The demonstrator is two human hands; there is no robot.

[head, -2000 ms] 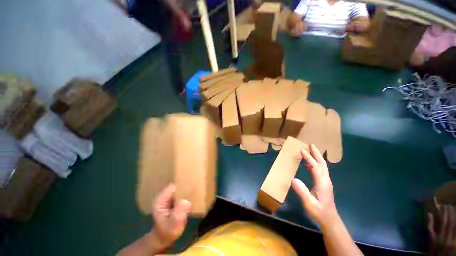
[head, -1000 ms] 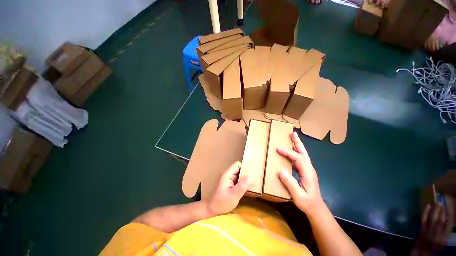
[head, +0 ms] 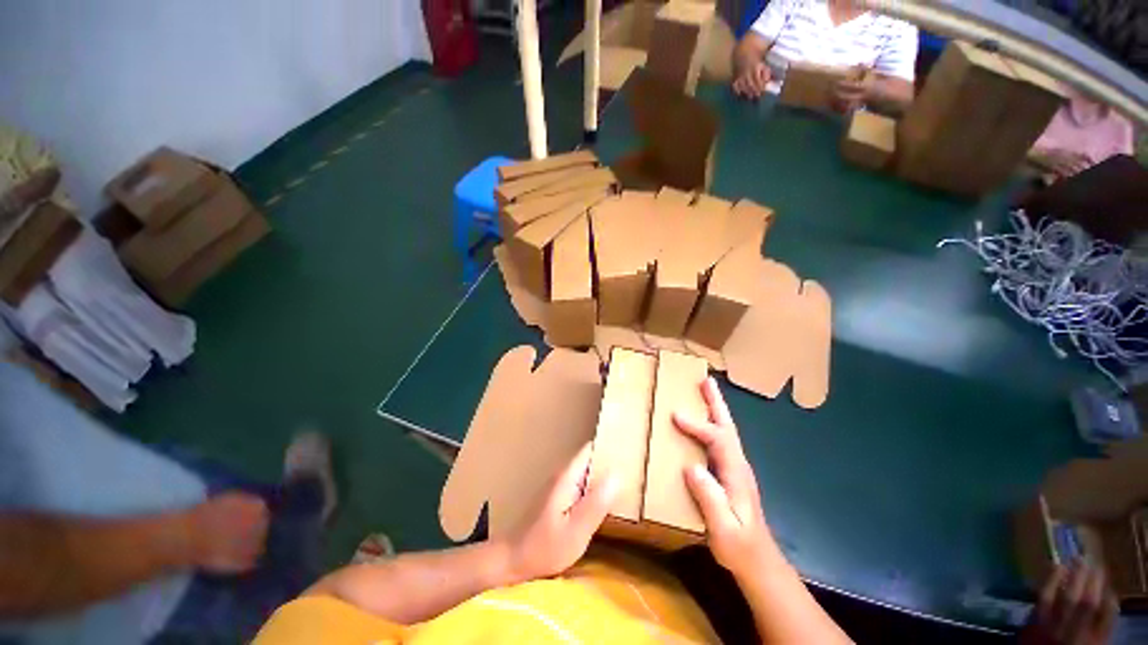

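Observation:
A brown carton (head: 626, 422) with its notched lid (head: 526, 435) spread flat to the left lies at the near table edge. A slim closed brown bar (head: 677, 473) lies beside it on the right, the two touching along their long sides. My left hand (head: 564, 514) presses on the left carton's near end, over the lid's edge. My right hand (head: 724, 473) rests on the top and right side of the slim bar, fingers bent. Just beyond, a fanned stack of part-folded box blanks (head: 674, 246) stands with lids spread beneath.
A dark green table (head: 869, 473) carries tangled pale cables (head: 1057, 284) at right. A person in a striped shirt (head: 837, 44) holds a box across the table. Another person's hand (head: 1070, 605) is at lower right. A person walks at lower left (head: 227, 536). A blue stool (head: 476, 202) stands behind.
Two seconds ago my left hand held the lidded carton off to the left; it now lies against the slim bar, between my hands. A person has come into view at lower left.

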